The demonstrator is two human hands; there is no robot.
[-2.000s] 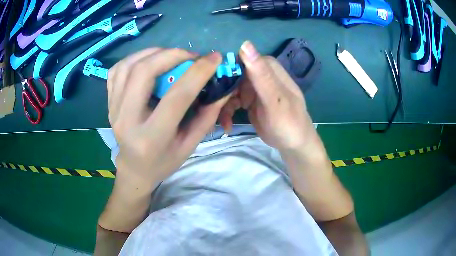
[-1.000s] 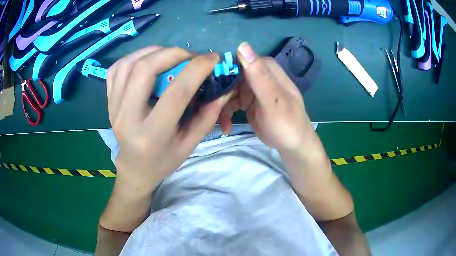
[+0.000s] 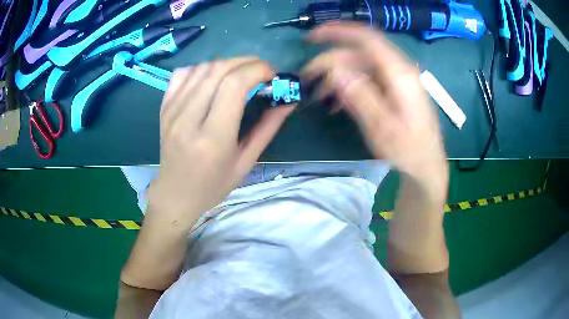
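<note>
My left hand (image 3: 206, 118) holds a light blue and black device body (image 3: 150, 75), with its long narrow part sticking out to the left. A small light blue bracket (image 3: 286, 90) shows at the device end between my left thumb and fingers. The rest of the device is hidden by that hand. My right hand (image 3: 380, 99) is motion-blurred, a little right of the device end and below the screwdriver (image 3: 405, 17). Something dark shows by its fingertips, but I cannot tell whether it holds anything.
Waiting housings (image 3: 93, 37) lie at upper left, more (image 3: 521, 50) at far right. Red-handled scissors (image 3: 47, 128) lie at left. A white strip (image 3: 443, 99), tweezers (image 3: 485, 93) and a black cord (image 3: 493, 124) lie at right on the green mat (image 3: 324, 143).
My right hand has moved right and up, away from the device end. My left hand has shifted slightly right and turned the device. The black fixture is no longer visible.
</note>
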